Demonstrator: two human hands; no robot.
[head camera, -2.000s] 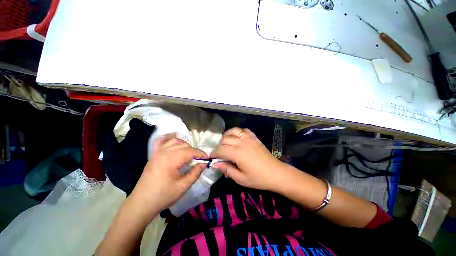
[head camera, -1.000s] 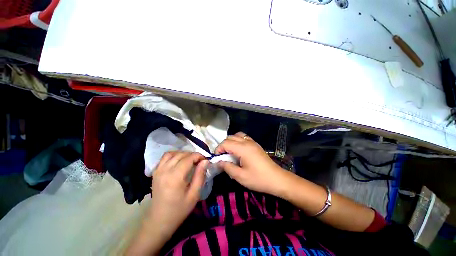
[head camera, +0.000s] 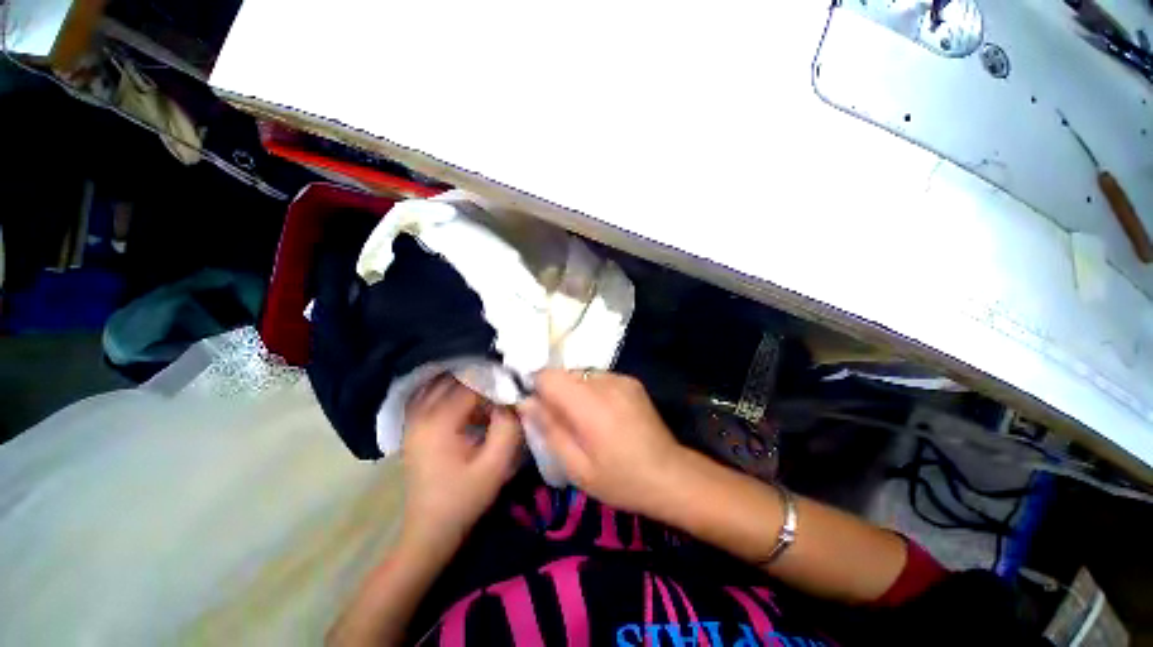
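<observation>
White fabric (head camera: 491, 259) and black fabric (head camera: 405, 310) hang bunched together over my lap, below the table's front edge. My left hand (head camera: 455, 449) is closed on the white fabric's edge, its fingertips pinched and slightly blurred. My right hand (head camera: 601, 430) pinches the same edge close beside it, where a short dark bit of the fabric shows between the fingertips. The fingertips of both hands nearly touch. What lies under the fingers is hidden.
The white table (head camera: 607, 114) spans the top, with a machine plate (head camera: 942, 89) and a wooden-handled awl (head camera: 1123, 215) at right. A red bin (head camera: 293, 272) is under the table edge. Cream tulle (head camera: 164, 493) lies lower left. Black cables (head camera: 942, 487) hang at lower right.
The view has turned and shifted, so table and bin sit further right and the red basket is out of view. Both hands remain on the fabric, and its folds have shifted.
</observation>
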